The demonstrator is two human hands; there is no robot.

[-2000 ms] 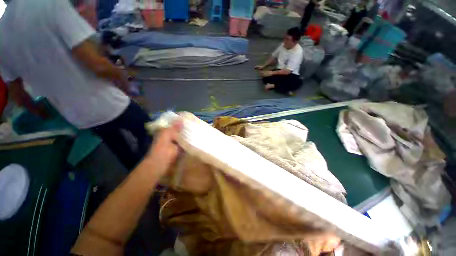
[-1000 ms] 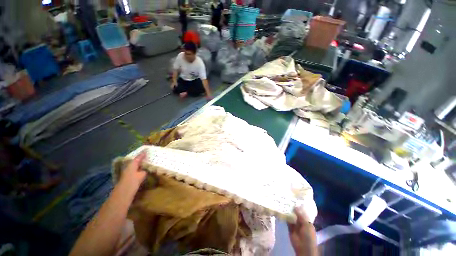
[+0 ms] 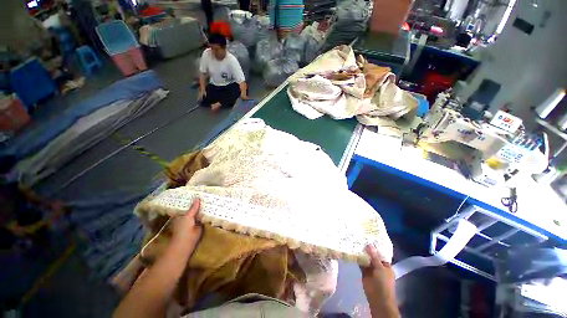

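Observation:
A curtain panel (image 3: 273, 168) with a cream patterned face lies over the green table's near end and hangs toward my lap. Its golden-brown reverse (image 3: 233, 264) shows below. A cream trim band (image 3: 248, 217) with a scalloped tan edge runs across the panel's near edge. My left hand (image 3: 186, 227) grips the band's left part, thumb on top. My right hand (image 3: 376, 270) pinches the band's right end. The band is stretched between both hands. The fingers under the cloth are hidden.
More cream cloth (image 3: 342, 87) is heaped on the green table (image 3: 304, 131). A sewing machine (image 3: 457, 133) and scissors (image 3: 510, 200) are on the white table at right. A white strip (image 3: 444, 251) hangs by a frame. A person (image 3: 221, 73) sits on the floor beyond, near blue-grey cloth (image 3: 93, 118).
The view has swung right and the walking person has left it. The band, earlier raised and blurred, now lies along the panel edge. My left hand has moved slightly inward along it.

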